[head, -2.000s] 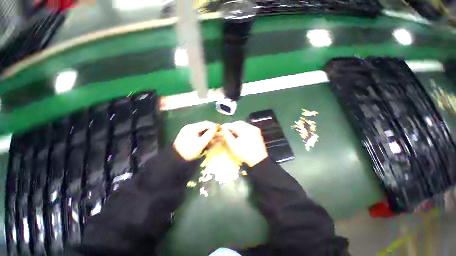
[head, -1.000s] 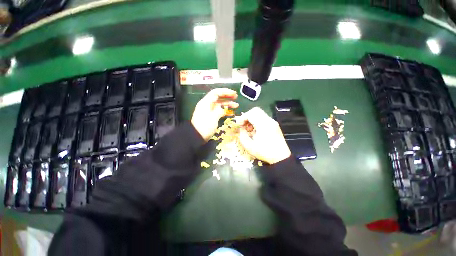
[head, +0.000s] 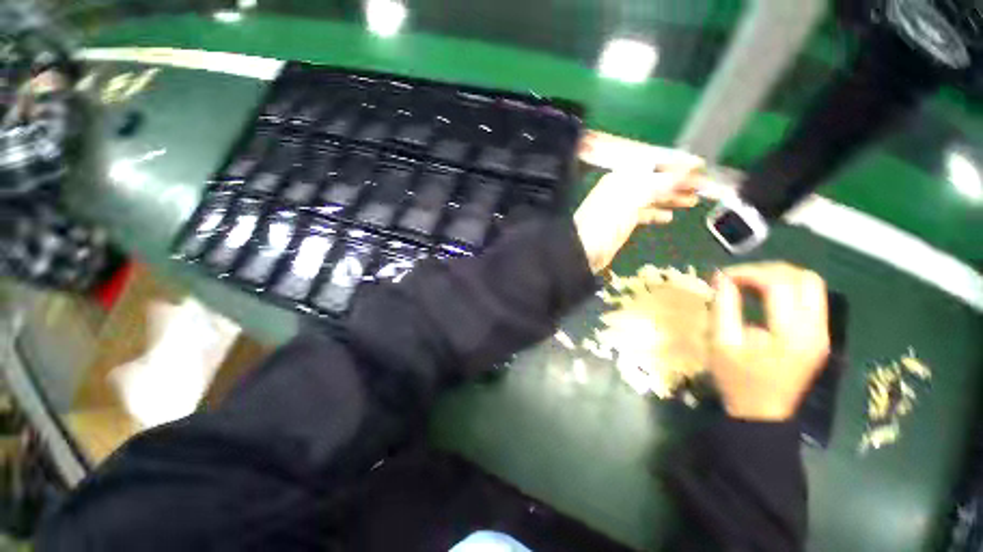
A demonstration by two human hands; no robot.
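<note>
A loose heap of small pale pieces (head: 660,329) lies on the green bench between my hands. My left hand (head: 638,210) is above the heap's far left side, its fingers apart near the pale edge strip; I see nothing in it. My right hand (head: 771,336) is at the heap's right side, thumb and fingers curled together. Blur hides whether a small piece is between its fingertips. A dark phone-like slab (head: 825,415) lies partly hidden behind my right hand. A second small heap of cream-brown bits (head: 892,397) lies to its right.
A glossy black blister tray (head: 388,189) lies left of the heap. A white-rimmed small timer (head: 737,224) stands by a black cylinder (head: 830,135) and a pale post (head: 755,70). The green conveyor runs beyond. Another person's patterned sleeve (head: 38,140) is at the far left, above a cardboard box (head: 119,356).
The view has swung left, so the bench things sit further right and the right tray has nearly left the picture. My hands have moved further apart, and my left fingers have opened.
</note>
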